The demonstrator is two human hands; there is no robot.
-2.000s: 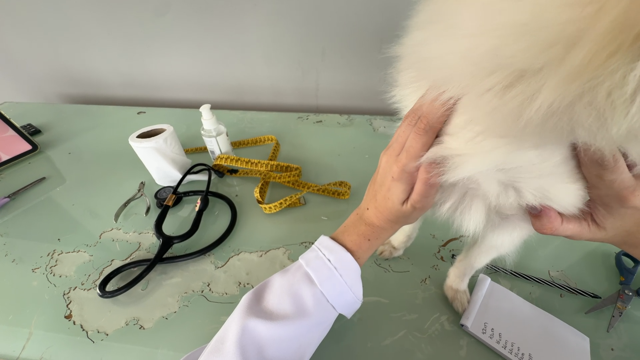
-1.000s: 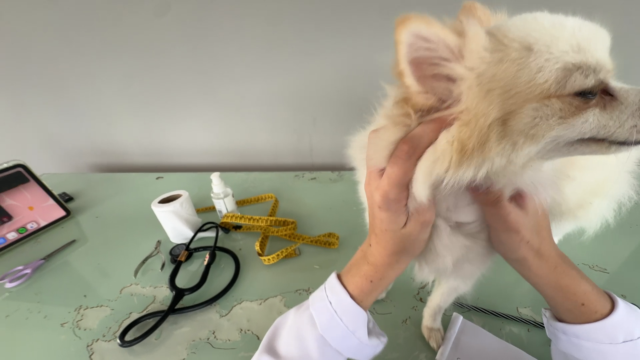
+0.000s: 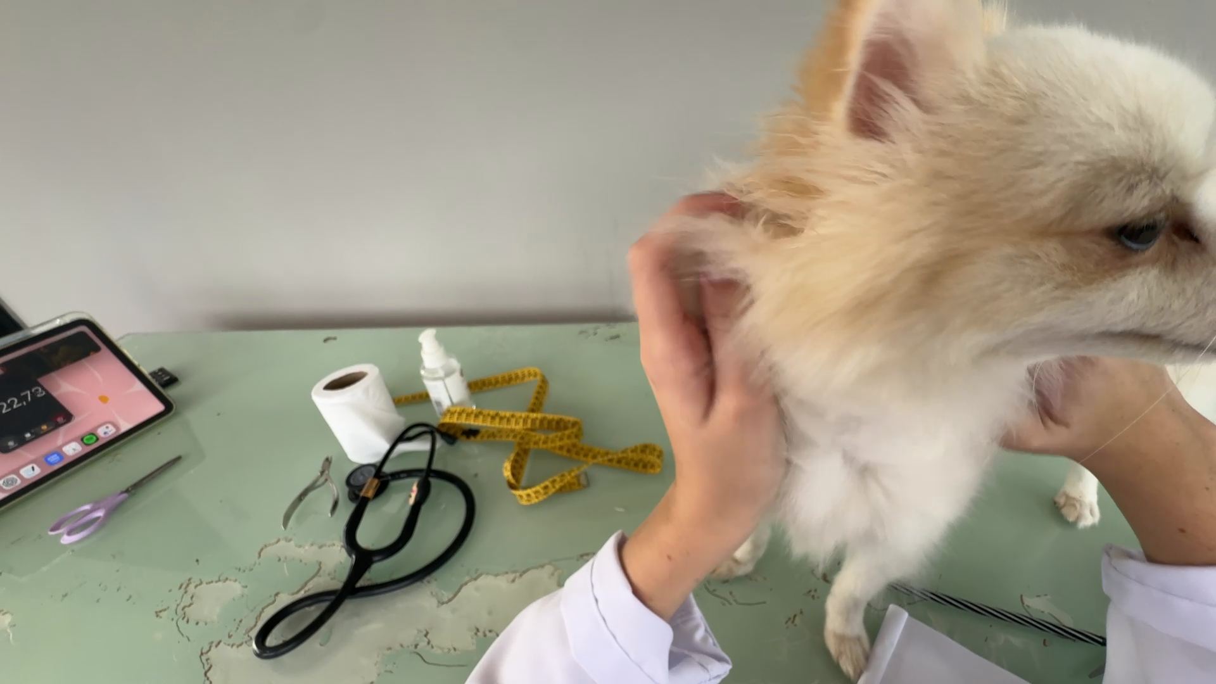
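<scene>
A fluffy cream and tan dog (image 3: 902,313) stands on the green table at the right, its head turned to the right. My left hand (image 3: 708,380) presses against the side of its neck and shoulder, with the fingertips sunk in the fur and partly hidden. On the other side, my right hand (image 3: 1102,408) lies under the jaw against the throat, its fingers hidden by the fur. By the front paws are a notepad (image 3: 931,655), cut off by the frame's bottom edge, and a black-and-white striped stick (image 3: 1007,615).
On the worn green table (image 3: 237,418) lie a black stethoscope (image 3: 356,565), a yellow tape measure (image 3: 541,432), a paper roll (image 3: 359,413), a pump bottle (image 3: 443,380), small metal nippers (image 3: 312,494), purple-handled scissors (image 3: 90,516) and a tablet (image 3: 85,399). A grey wall rises behind.
Two seconds ago my hands were on the dog's body and its head was out of view; now they are at its neck. The view has shifted, and the head appears larger and closer.
</scene>
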